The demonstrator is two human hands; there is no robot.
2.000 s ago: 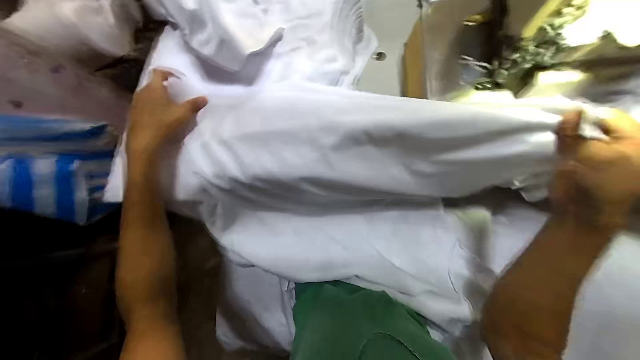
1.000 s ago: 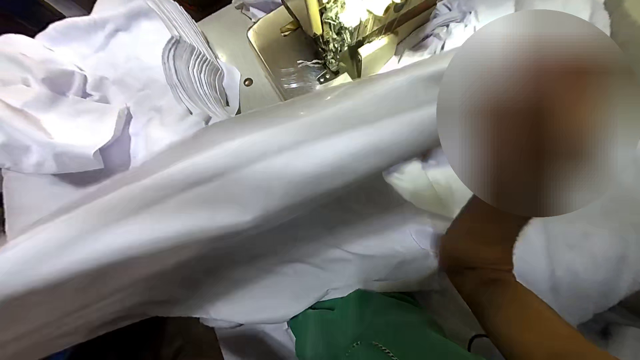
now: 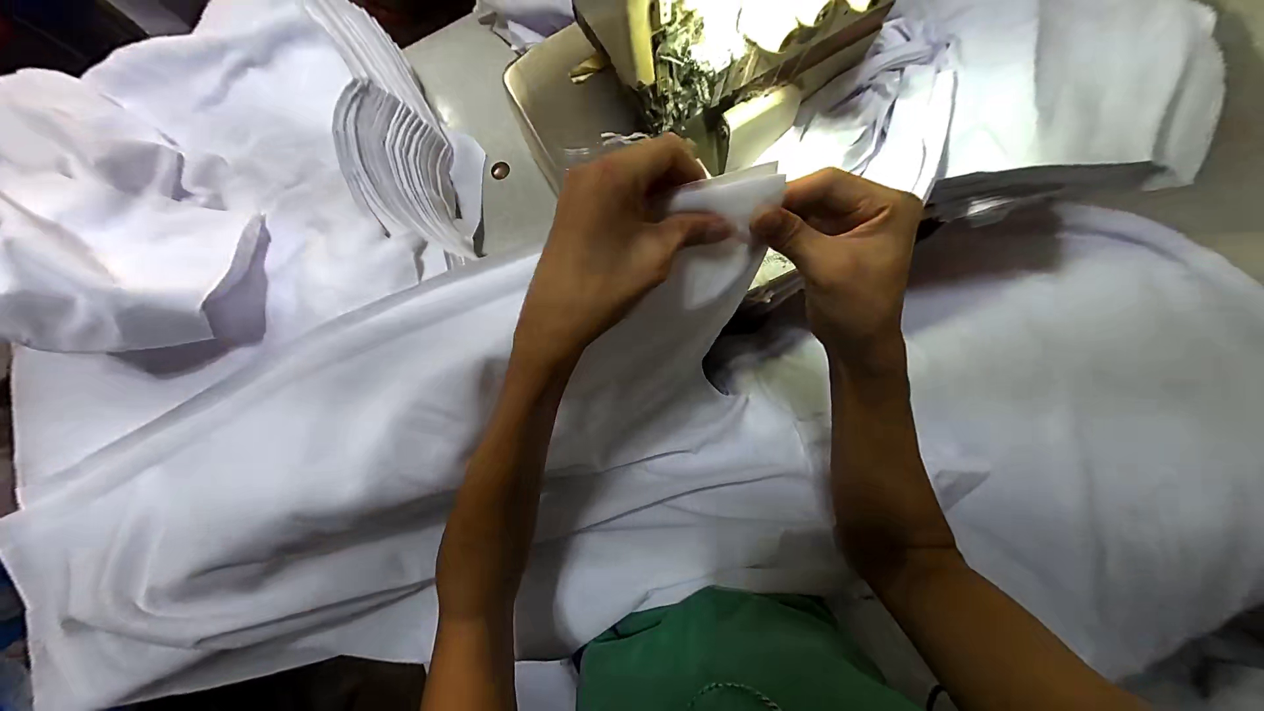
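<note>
A long piece of white fabric (image 3: 375,444) lies across my lap and slopes up to both hands. My left hand (image 3: 632,227) pinches its upper corner between thumb and fingers. Close beside it, my right hand (image 3: 844,237) grips the same folded edge with thumb and forefinger. The layered edges stand up between the two hands, just in front of the sewing machine (image 3: 711,69), whose lamp is lit. The machine's needle area is partly hidden behind the fabric and my hands.
A fanned stack of white cut fabric pieces (image 3: 395,158) lies left of the machine, beside a heap of white cloth (image 3: 109,217). More white cloth (image 3: 1086,89) lies to the right of the machine. Green cloth (image 3: 731,652) shows at my lap.
My left hand, out of view a second ago, is now at the fabric's upper corner beside my right hand. The fabric was stretched wide between both hands two seconds ago.
</note>
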